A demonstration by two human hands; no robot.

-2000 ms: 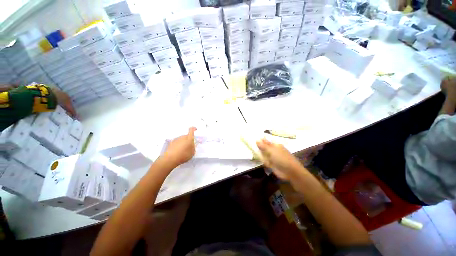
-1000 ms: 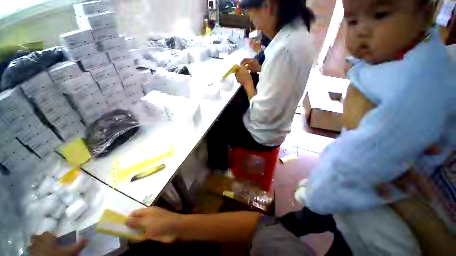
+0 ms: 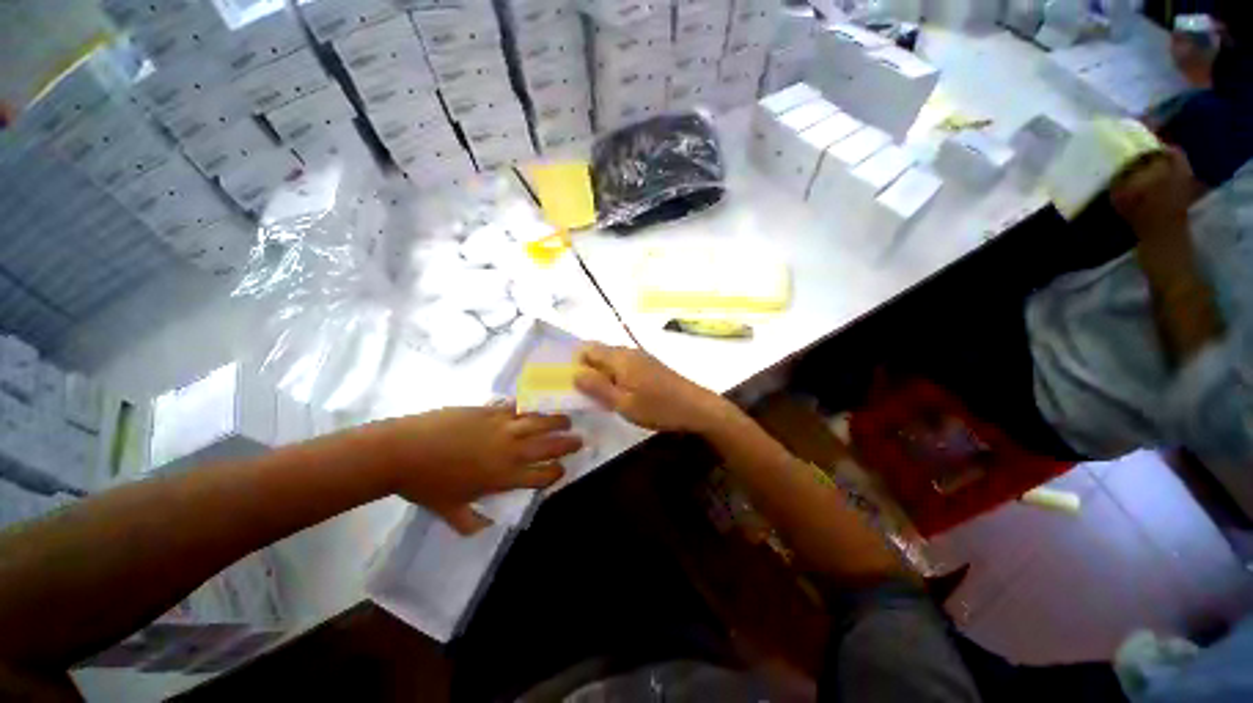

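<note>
My right hand (image 3: 639, 389) holds a small yellow-and-white piece (image 3: 547, 386) by its right end, over the open white trays at the table edge. My left hand (image 3: 488, 460) is just left of it, palm down with fingers apart, above the trays; I see nothing held in it. One hollow white tray (image 3: 437, 570) lies below my left hand at the table edge. Another tray (image 3: 539, 346) shows behind the yellow piece. The part of the trays under my hands is hidden.
Small white pieces (image 3: 474, 282) lie behind the trays, with clear plastic (image 3: 323, 337) to their left. A cutter (image 3: 709, 328) and pale-yellow sheets (image 3: 715, 279) lie right of the seam. Stacked boxes (image 3: 467, 89) line the back. Another person's hand (image 3: 1152, 192) is at right.
The view has swung back left from the person and child to the table. The yellow piece is still in my right hand, now over the trays, and my left hand shows fully.
</note>
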